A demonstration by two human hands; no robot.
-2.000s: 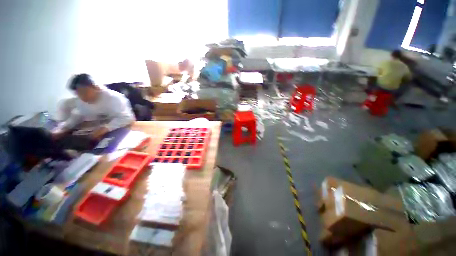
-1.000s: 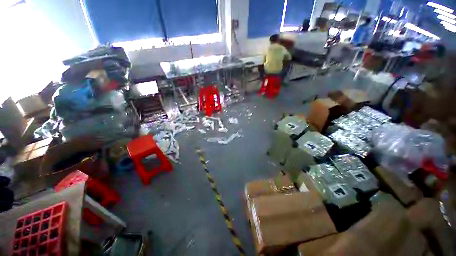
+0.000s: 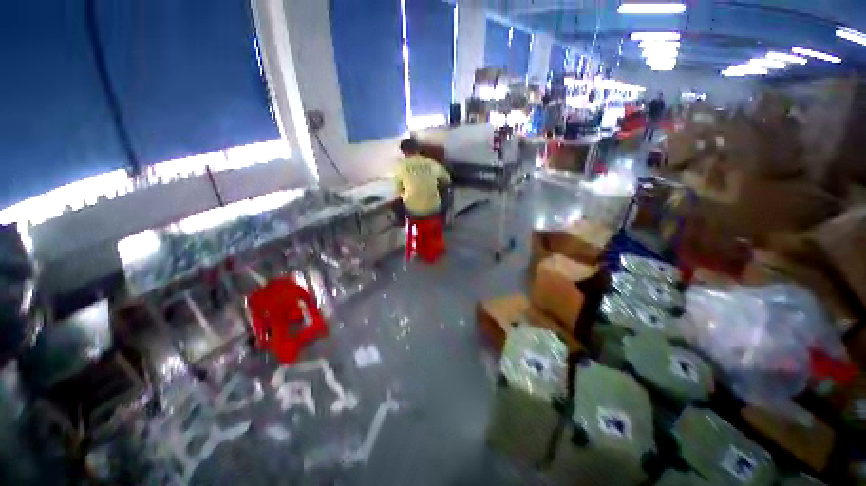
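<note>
Neither of my hands is in the picture. Nearest in front of me on the right are several green wrapped cartons (image 3: 612, 418) with white patches on top, clustered on the floor. Brown cardboard cartons (image 3: 567, 288) stand just behind them. A bundle of clear plastic (image 3: 760, 332) lies to their right, with something red beside it. The picture is blurred, so finer detail cannot be told.
A red stool (image 3: 285, 316) stands at the left on the grey floor (image 3: 427, 332), with white scraps (image 3: 313, 384) strewn near it. A long table (image 3: 228, 233) runs under the blue blinds. A person in yellow (image 3: 420, 185) sits on a red stool further back. Brown cartons are piled at the right.
The view has swung right and moved forward. The desk with red trays has left the picture. The green cartons and the seated person in yellow appear nearer.
</note>
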